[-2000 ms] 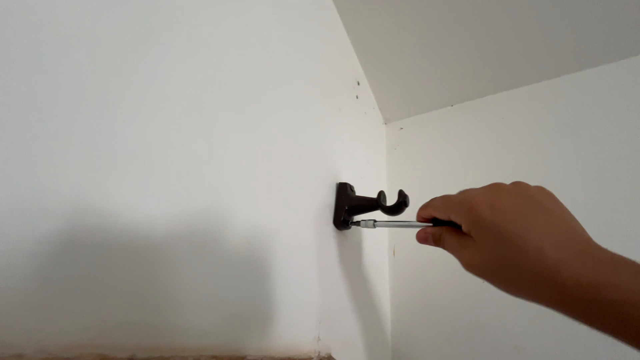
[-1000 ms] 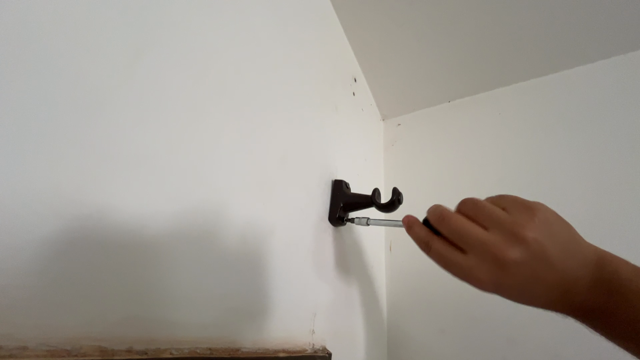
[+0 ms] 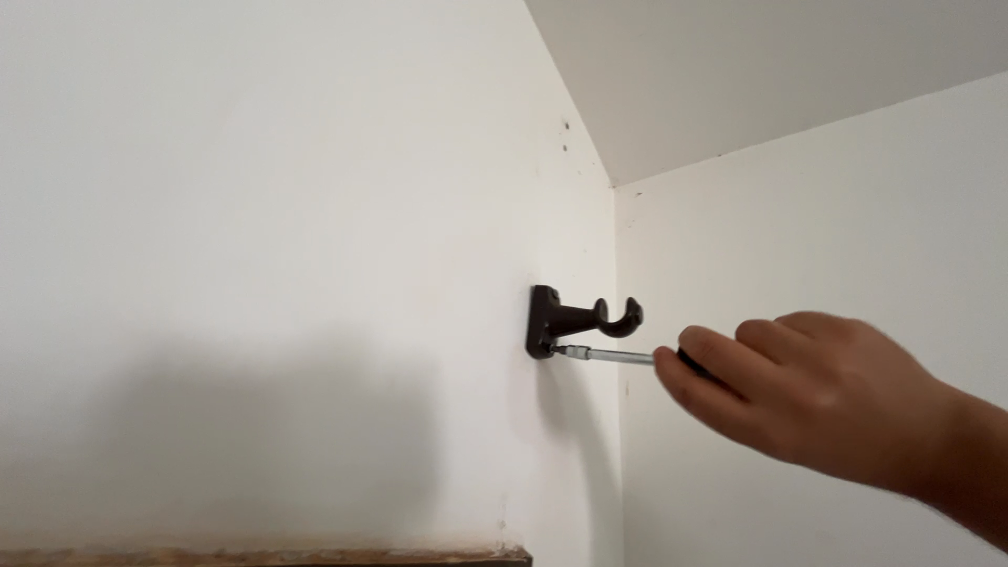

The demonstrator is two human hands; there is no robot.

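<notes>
My right hand (image 3: 811, 394) comes in from the right, its fingers closed around the dark handle of a screwdriver (image 3: 620, 357). The metal shaft points left, and its tip meets the lower end of the base of a dark curtain rod bracket (image 3: 575, 320). That bracket stands out from the white wall, with its open hook-shaped cradle facing up, just above the shaft. Most of the handle is hidden in my fingers. My left hand is out of view.
A second white wall (image 3: 787, 260) meets the first in a corner right of the bracket, under the ceiling (image 3: 756, 71). Two small holes (image 3: 565, 138) mark the wall above the bracket. A rough-edged wooden ledge (image 3: 315, 557) runs along the bottom left.
The fingers of my right hand have shifted their hold and turned on the handle. The screwdriver tip stays at the lower part of the bracket's base throughout.
</notes>
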